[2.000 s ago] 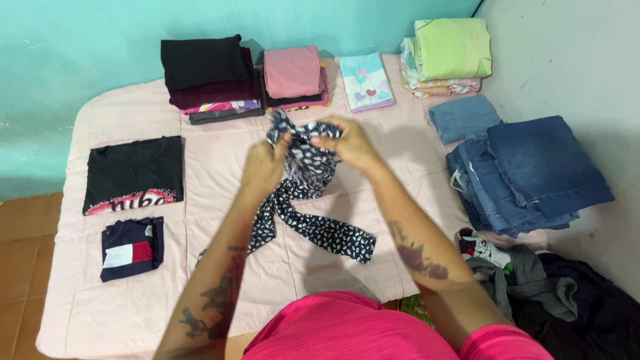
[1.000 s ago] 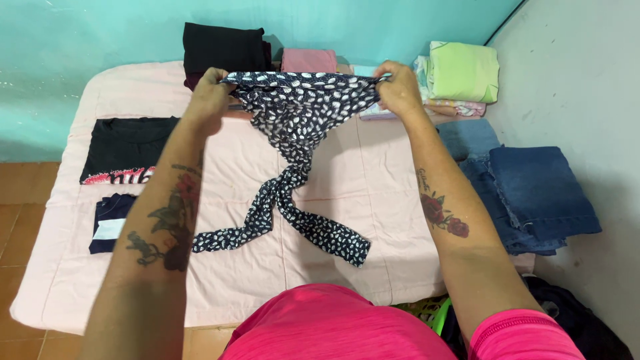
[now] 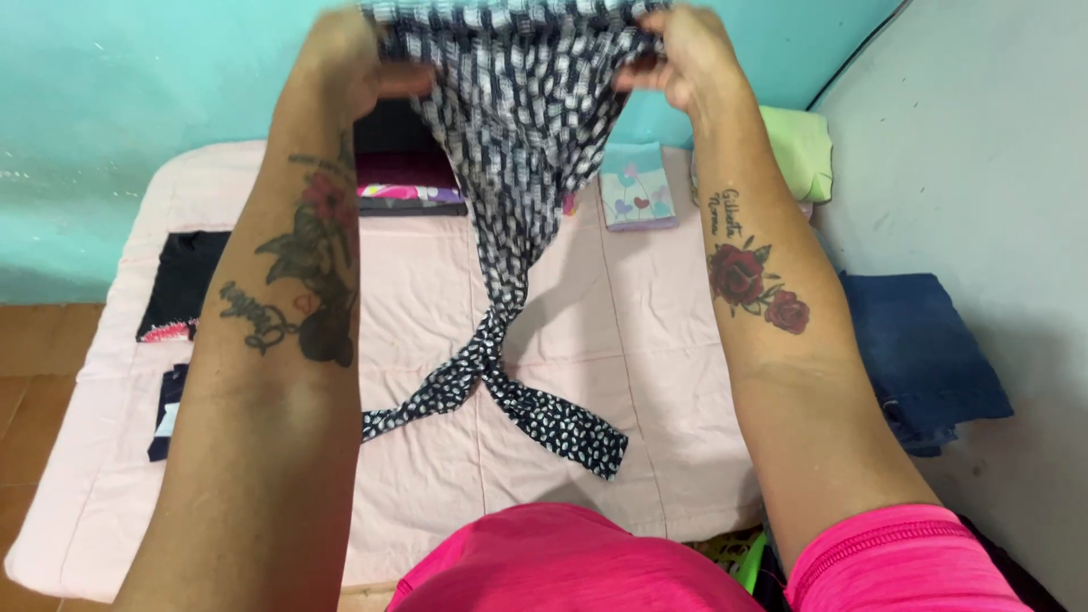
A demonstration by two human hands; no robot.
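A navy garment with a white print and tie ends (image 3: 527,102) hangs between my two raised hands at the top of the head view, blurred by motion. My left hand (image 3: 361,64) grips its upper left edge, and my right hand (image 3: 680,55) its upper right edge. Below, the cloth narrows to a knot or gathered point, and two printed tails spread on the pink quilted bedspread (image 3: 416,501). The end of the left tail is hidden behind my left forearm.
Folded dark clothes (image 3: 408,174), a light blue folded cloth with hearts (image 3: 637,191) and a green folded cloth (image 3: 799,153) line the wall side. Folded jeans (image 3: 926,348) lie at the right, a black shirt (image 3: 183,280) and a navy folded garment (image 3: 166,416) at the left.
Two seconds ago the garment was bunched between my hands over the middle of the bed. My hands have since moved apart and up, stretching its upper edge out.
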